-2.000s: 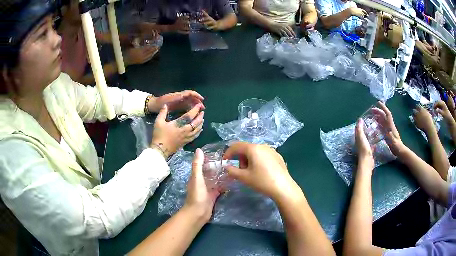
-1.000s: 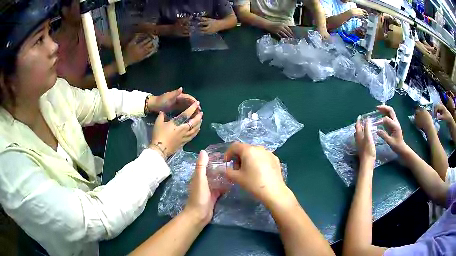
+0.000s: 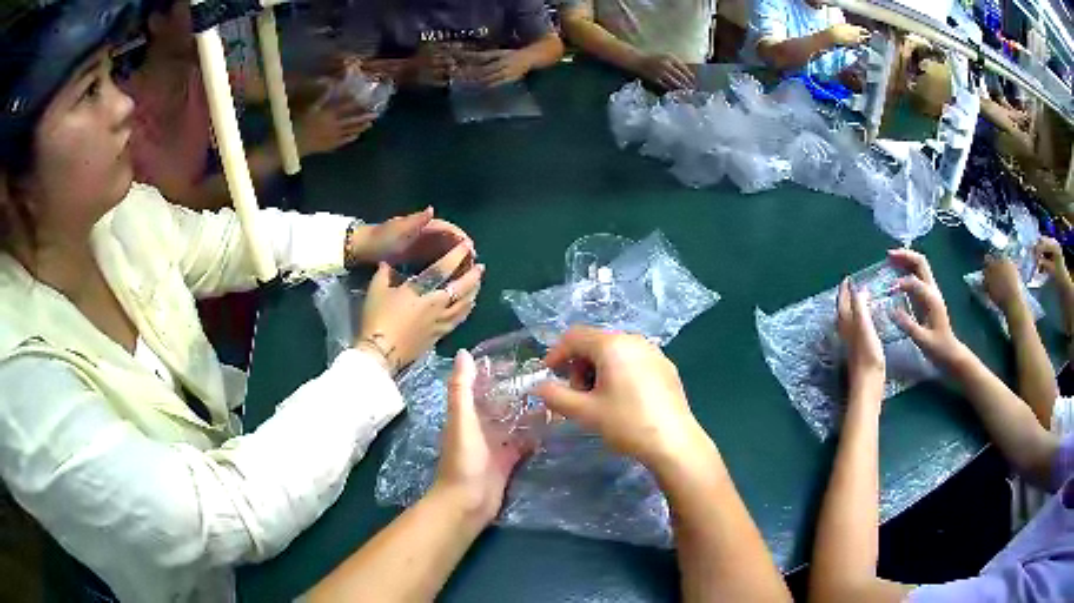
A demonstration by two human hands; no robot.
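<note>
A clear plastic cup [image 3: 501,365] with a white centre piece [image 3: 525,382] is held above a crinkled clear poly bag [image 3: 589,489]. My left hand [image 3: 477,442] cups it from the left and below, thumb up along its side. My right hand [image 3: 618,395] is at its right side, thumb and index finger pinched at the end of the white piece. The right hand's other fingers are curled. The cup's right side is partly hidden behind the right hand.
Another clear cup [image 3: 598,262] lies on a bag just beyond my hands. A person in a cream jacket [image 3: 177,389] sits close at left. Another person's hands [image 3: 886,318] are at right over a bag. A bag pile [image 3: 730,136] lies at the far side.
The cup in my left hand is tilted differently, with its white piece showing more. My right hand has shifted slightly up and right. A far person's hand has left the bag pile.
</note>
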